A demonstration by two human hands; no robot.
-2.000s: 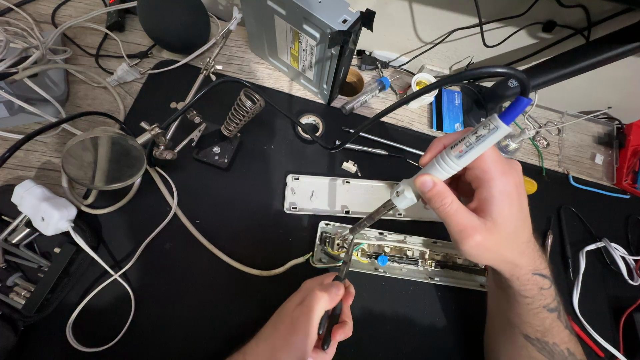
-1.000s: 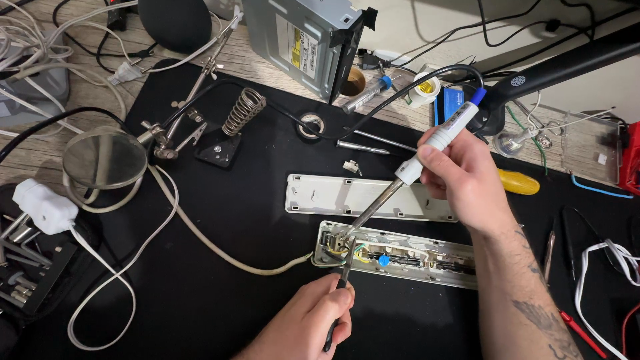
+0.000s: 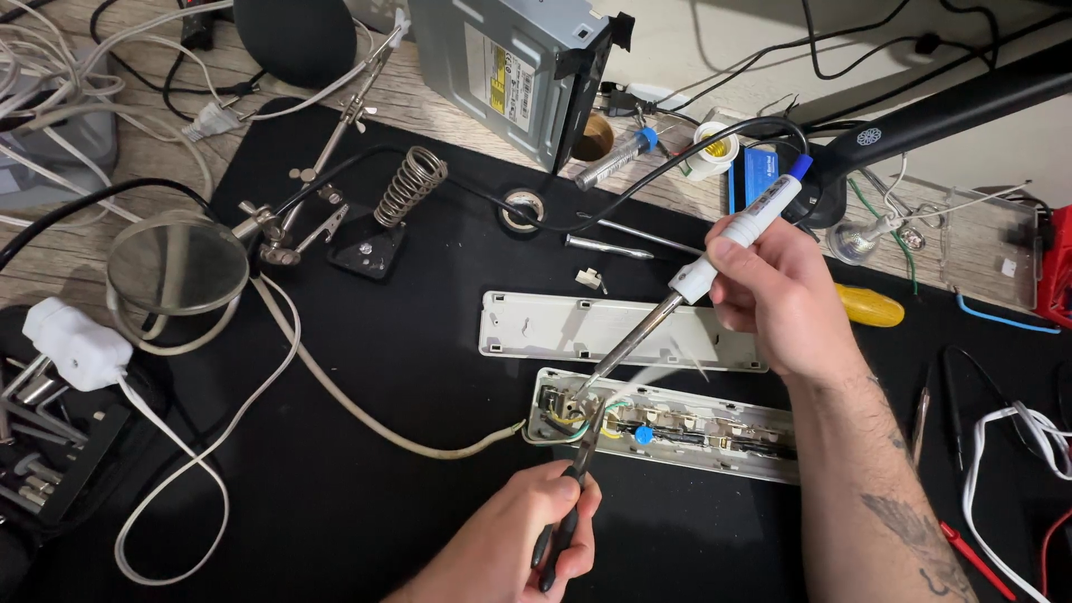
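My right hand grips a white soldering iron with a blue end; its tip reaches down into the left end of an opened power strip housing. Smoke drifts beside the tip. Black-handled pliers are in my left hand, their jaws at the wires near the tip; what they pinch cannot be told. Inside the housing are metal strips, yellow and green wires and a blue round component. A beige cable enters at its left end. The long white cover lies just behind.
Behind the cover are a coil iron stand, a tape roll, a screwdriver with yellow handle and an optical drive. At left are a magnifier, a white plug and tangled cables. White cable lies at right.
The soldering iron's handle has swung lower and to the left since two seconds ago, then shifted slightly back up. Its tip stays at the strip's left end. Smoke now shows near it.
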